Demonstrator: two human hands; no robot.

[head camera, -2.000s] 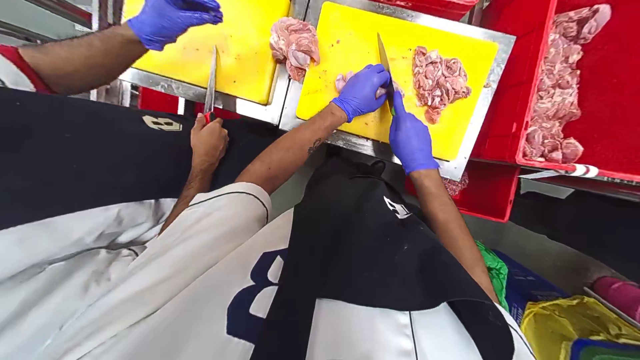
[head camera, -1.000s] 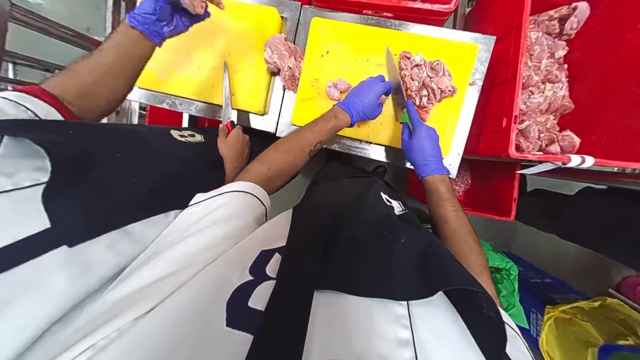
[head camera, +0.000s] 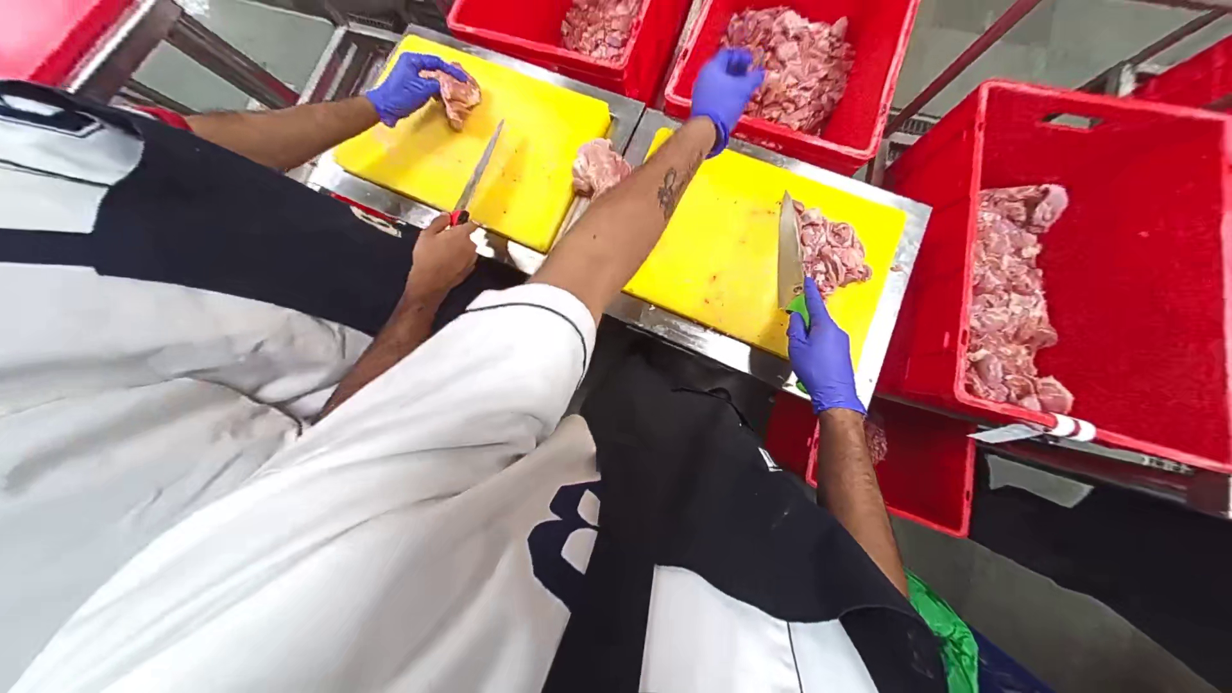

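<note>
My right hand [head camera: 823, 351], in a blue glove, grips the green handle of a kitchen knife [head camera: 790, 252] whose blade points away from me over a yellow cutting board [head camera: 717, 250]. Right of the blade, touching or very near it, lies a pile of cut raw meat [head camera: 833, 252]. My left hand [head camera: 724, 89], gloved in blue too, is over the near edge of a red crate [head camera: 890, 87] of meat pieces [head camera: 797, 67]. Its fingers are bent, and whether they hold anything is hidden.
At left, a co-worker's gloved hand [head camera: 409, 89] holds a meat piece [head camera: 454, 94] over another yellow board [head camera: 539, 144]; their bare hand [head camera: 443, 252] holds a knife [head camera: 479, 168]. Raw meat [head camera: 599, 166] lies between the boards. A large red crate [head camera: 1136, 269] with meat stands right.
My left hand has left the board and moved forward to the crate. The small meat pieces at the board's left are gone from there. The co-worker's gloved hand has come lower over their board.
</note>
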